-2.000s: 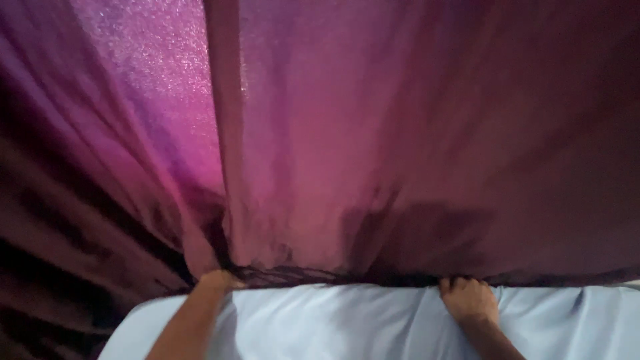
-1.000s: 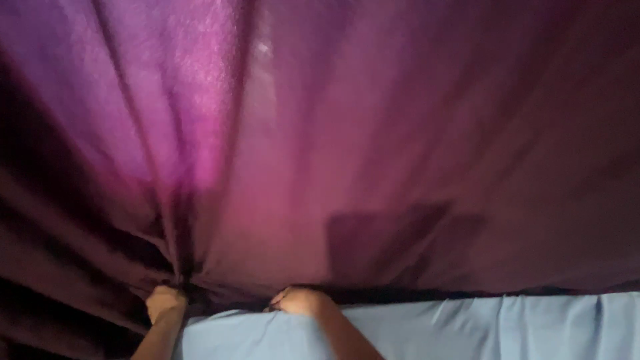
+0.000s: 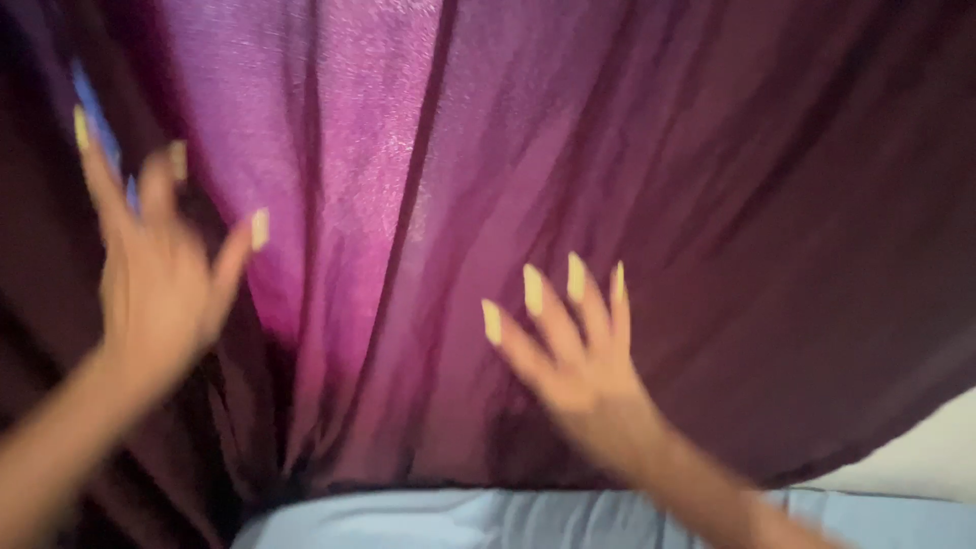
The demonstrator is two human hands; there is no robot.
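A purple curtain (image 3: pixel 473 229) hangs in folds over most of the head view, bright at the centre left and dark towards both sides. My left hand (image 3: pixel 156 282), slightly blurred, is raised in front of its dark left part with the fingers spread. Lower down at the centre right, my right hand (image 3: pixel 583 366) has its fingers apart in front of the cloth. Neither hand holds anything; whether they touch the curtain I cannot tell. Both have long yellow nails. Below lies a light blue fabric-covered surface (image 3: pixel 396 522), with the curtain's lower edge along it.
A pale wall (image 3: pixel 915 450) shows at the lower right, beyond the curtain's slanting edge. At the upper left, a narrow blue gap of light (image 3: pixel 97 114) shows between dark folds, beside my left fingers.
Both hands have come up from the curtain's bottom edge, where they were at the blue fabric. The curtain's lower right edge has lifted, and pale wall shows there.
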